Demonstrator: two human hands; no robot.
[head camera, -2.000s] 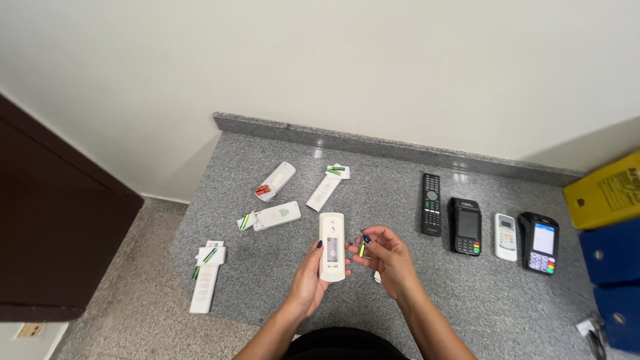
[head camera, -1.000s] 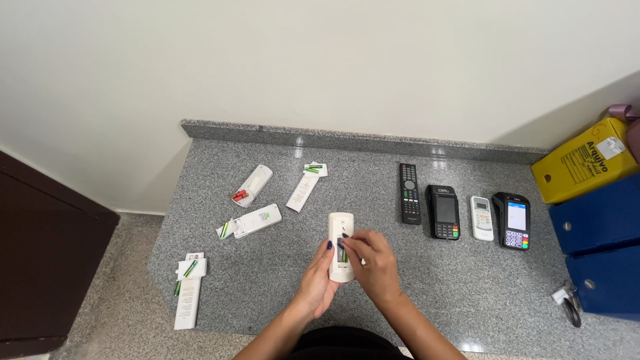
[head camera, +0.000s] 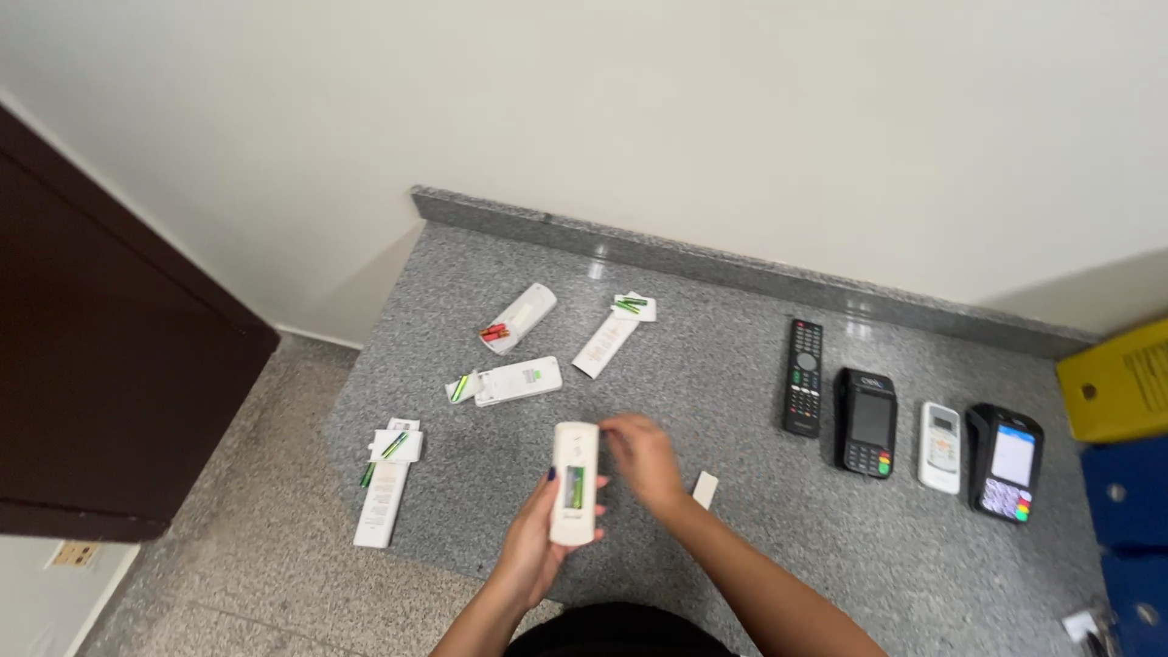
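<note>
My left hand (head camera: 538, 538) grips a white remote control (head camera: 575, 443), back side up. Green batteries (head camera: 574, 487) lie in its uncovered battery compartment. Beside the remote's upper right edge is my right hand (head camera: 643, 456), its fingers bent; whether it holds anything is hidden. A small white battery cover (head camera: 704, 489) lies on the counter by my right wrist. Farther left are a white remote with red batteries (head camera: 520, 317), another with a green battery at its end (head camera: 520, 380), and a white remote topped by a white piece and green batteries (head camera: 607, 342).
At the counter's left edge lies another white remote (head camera: 381, 506) with green batteries. To the right are a black remote (head camera: 803, 377), two card terminals (head camera: 870, 422) (head camera: 1006, 463) and a white air-conditioner remote (head camera: 940, 447). Yellow (head camera: 1118, 379) and blue (head camera: 1136, 493) file boxes stand at the far right.
Green batteries now sit in the held remote's compartment, which looked empty two seconds ago. My right hand was over the compartment a second ago and has moved off to the right.
</note>
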